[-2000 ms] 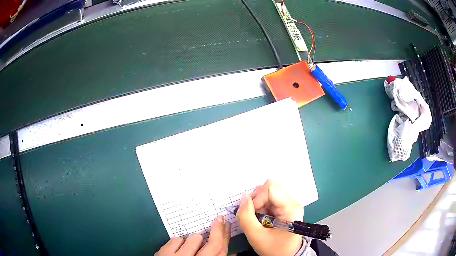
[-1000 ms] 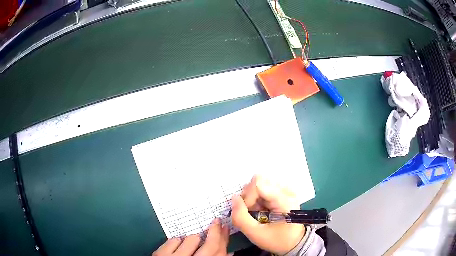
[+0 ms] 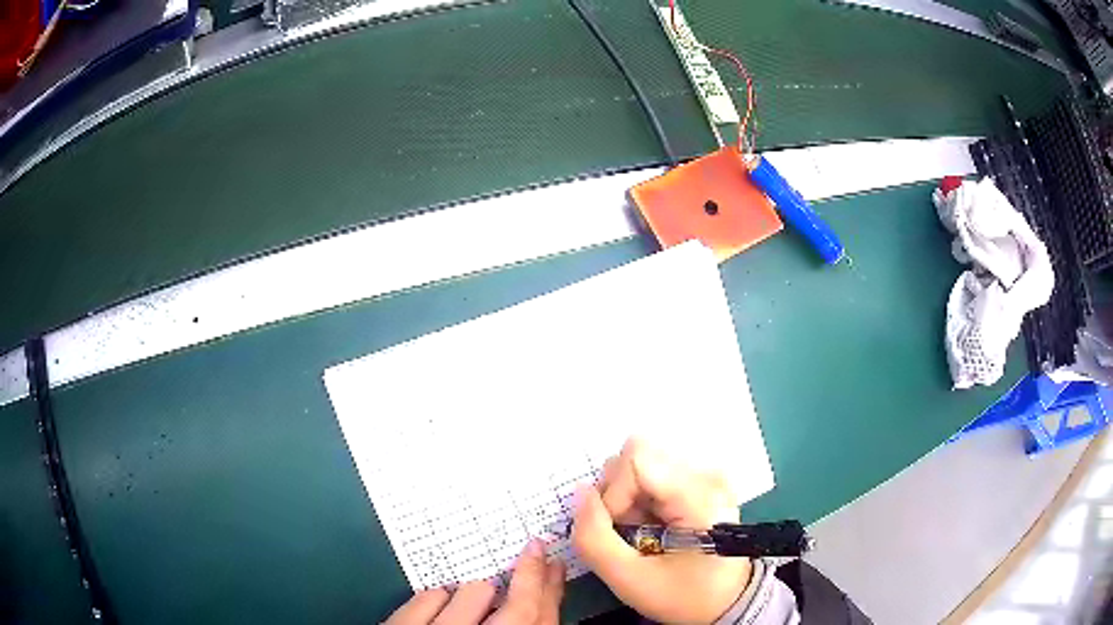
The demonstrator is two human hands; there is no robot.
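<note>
The white record sheet (image 3: 525, 366) with a printed table lies at a slant on the green bench. My right hand (image 3: 665, 531) is closed around a black and clear pen (image 3: 732, 538), its tip at the table's lower rows. My left hand (image 3: 494, 596) is at the bottom edge of the picture, partly cut off. Its fingertips rest on the sheet's lower edge, left of the pen tip. An orange-brown square pad (image 3: 708, 205) with a central hole touches the sheet's top corner. The blue test probe (image 3: 796, 210) lies against the pad's right side.
A pale green circuit strip (image 3: 702, 67) with red wires lies behind the pad. A black strip (image 3: 55, 476) lies at left. A white cloth bundle (image 3: 991, 281) lies beside black strips (image 3: 1052, 287) at right. A blue stool (image 3: 1056, 415) stands below the bench edge.
My right hand and the pen have shifted slightly down and left across the table's lower rows. The whole view has shifted slightly. My left hand stays on the sheet's lower edge.
</note>
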